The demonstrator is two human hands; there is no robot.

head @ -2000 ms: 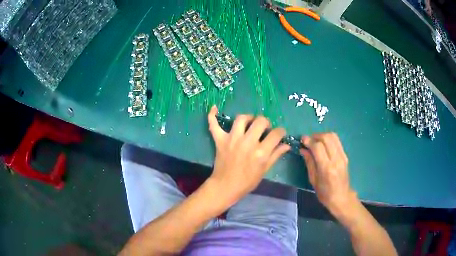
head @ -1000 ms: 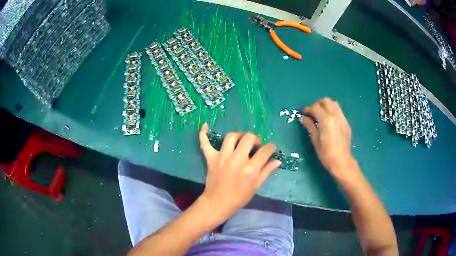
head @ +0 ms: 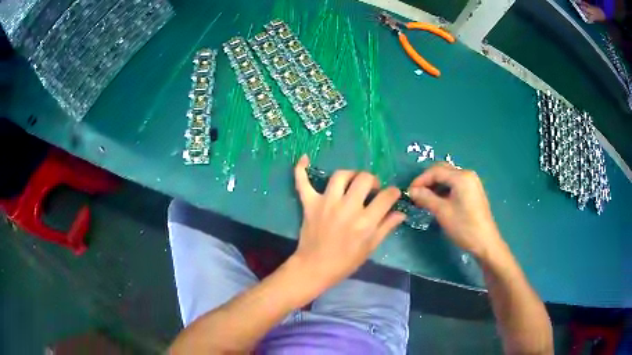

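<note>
A circuit board strip [head: 418, 218] lies on the green bench in front of me, mostly covered by my hands. My left hand [head: 346, 215] is spread along the strip and grips it, thumb at its left end and fingers over its middle. My right hand [head: 454, 208] is at the right part of the strip, thumb and forefinger pinched together on its upper edge. Whether a small part is between those fingertips cannot be made out. A loose pile of small white parts [head: 423, 152] lies just beyond my right hand, partly hidden by it.
Several board strips [head: 199, 106] lie left of centre, some over green strands [head: 372, 104]. Orange-handled cutters [head: 419, 52] lie at the far edge. Stacked strips [head: 572, 149] lie at the right, a large board stack [head: 86, 52] at far left. A red stool [head: 52, 201] stands below left.
My right hand has moved from the white parts back to the right end of the strip, fingertips now at its edge. My left hand still holds the strip. The camera view has shifted slightly.
</note>
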